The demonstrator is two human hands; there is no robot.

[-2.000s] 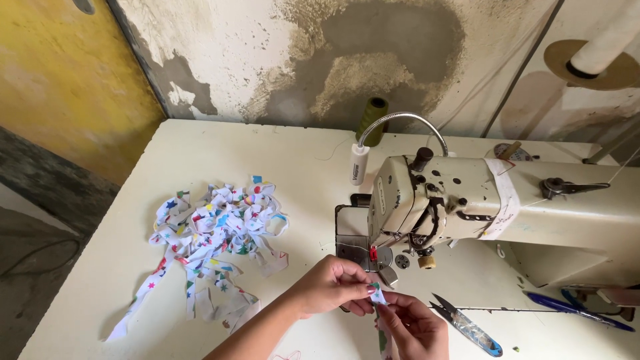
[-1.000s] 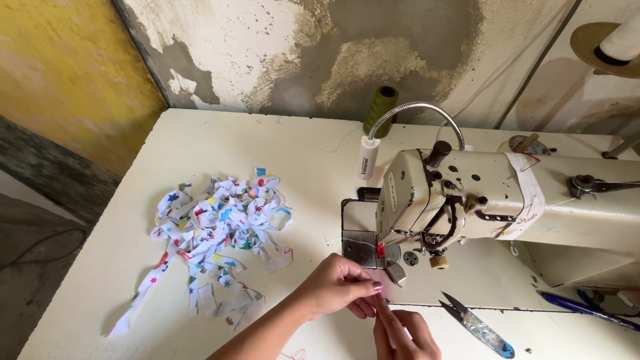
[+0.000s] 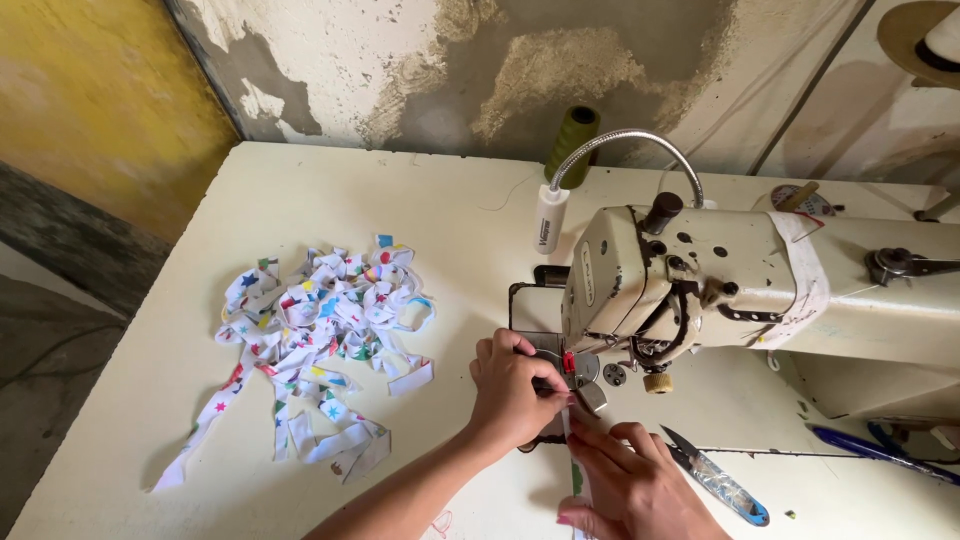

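A narrow printed fabric strip (image 3: 577, 480) runs from the sewing machine's presser foot area down toward the front edge. My left hand (image 3: 514, 390) pinches its upper part between thumb and forefinger, just in front of the red part (image 3: 568, 362) by the needle. My right hand (image 3: 626, 472) lies over the strip lower down, fingers on it and thumb at its left side. The industrial sewing machine (image 3: 697, 262) stands at the right. To the left lies a tangled heap of white strips (image 3: 330, 307) with colored stars and figures. The needle tip is hidden.
Thread snips (image 3: 716, 480) lie right of my right hand, with a blue pen (image 3: 881, 452) farther right. A green thread cone (image 3: 574, 146) and a white lamp (image 3: 551, 217) on a metal gooseneck stand behind the machine head. The stained wall borders the table's back edge.
Both hands have moved from holding a small piece of fabric in front of the machine to laying the strip at the presser foot area. The right hand now rests flatter along it.
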